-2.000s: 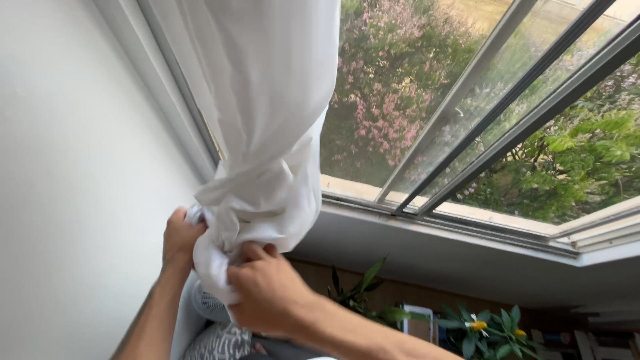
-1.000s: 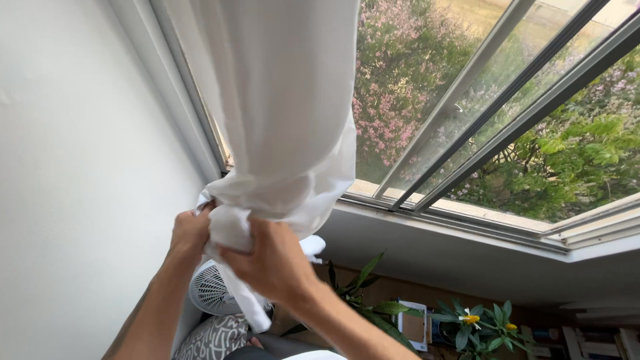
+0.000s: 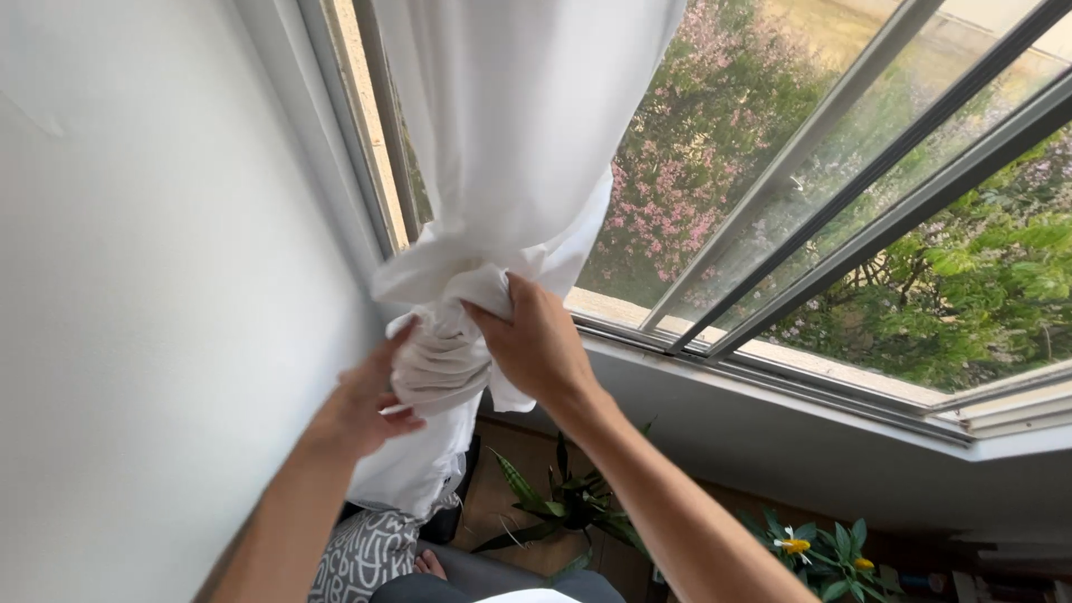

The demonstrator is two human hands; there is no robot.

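Observation:
A white fabric curtain (image 3: pixel 519 126) hangs in front of the window, with a bunched, twisted knot (image 3: pixel 444 360) at about hand height. My right hand (image 3: pixel 536 335) pinches a fold of the cloth between thumb and fingers at the right side of the knot. At its left side, my left hand (image 3: pixel 368 402) is slightly blurred, its fingers apart around the gathered cloth; whether the fingertips touch it is hard to tell. The curtain's lower end (image 3: pixel 410 469) falls below the knot.
A white wall (image 3: pixel 151 293) rises on the left. Sliding window frames (image 3: pixel 804 226) and a sill (image 3: pixel 779 402) lie to the right. Below are a potted plant with long leaves (image 3: pixel 569 502), a plant with yellow-centred flowers (image 3: pixel 796 544), a patterned grey-and-white cushion (image 3: pixel 360 553) and a bare foot (image 3: pixel 430 563).
My left hand has let go of the bunched cloth and its fingers have spread. The curtain is now gathered into a tighter knot, with its end hanging below. The fan seen earlier is now largely hidden.

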